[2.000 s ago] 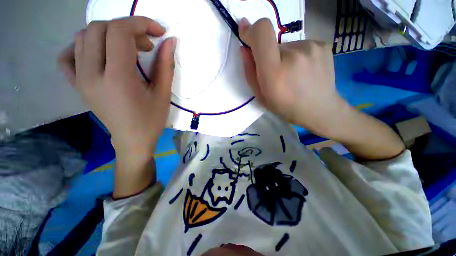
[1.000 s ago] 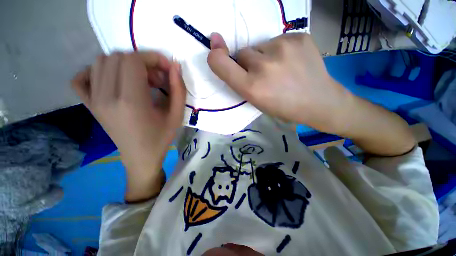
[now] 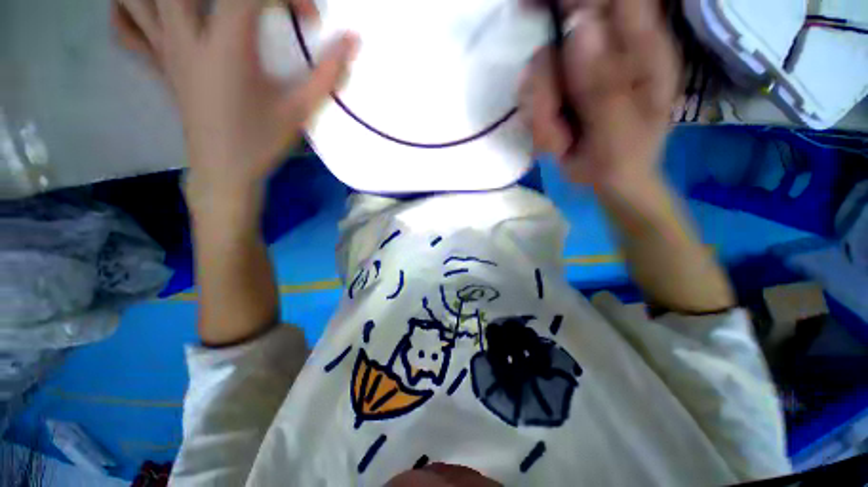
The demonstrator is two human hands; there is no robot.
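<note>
The white plastic panel (image 3: 428, 171) lies at the bench's front edge, top middle, cut off by the picture's top. A thin dark wire (image 3: 428, 145) curves across it. My left hand (image 3: 224, 86) is over the panel's left side, blurred, fingers spread, thumb apart; I see nothing in it. My right hand (image 3: 609, 95) is blurred over the panel's right side, its fingers closed around the dark pen-like tweezers (image 3: 559, 57), which stand nearly upright in the picture. The upper fingertips of both hands are cut off or hard to see.
The grey bench (image 3: 86, 124) extends left. At the upper right are white housings (image 3: 828, 76) with dark wires, beside a partly hidden dark perforated tray (image 3: 700, 90). Grey plastic-like material (image 3: 76, 257) lies at left. A small brown box (image 3: 795, 314) is at lower right.
Both hands have moved up and apart, the right hand to the right with the tweezers. The panel has shifted or turned; the dark connectors seen on it before no longer show.
</note>
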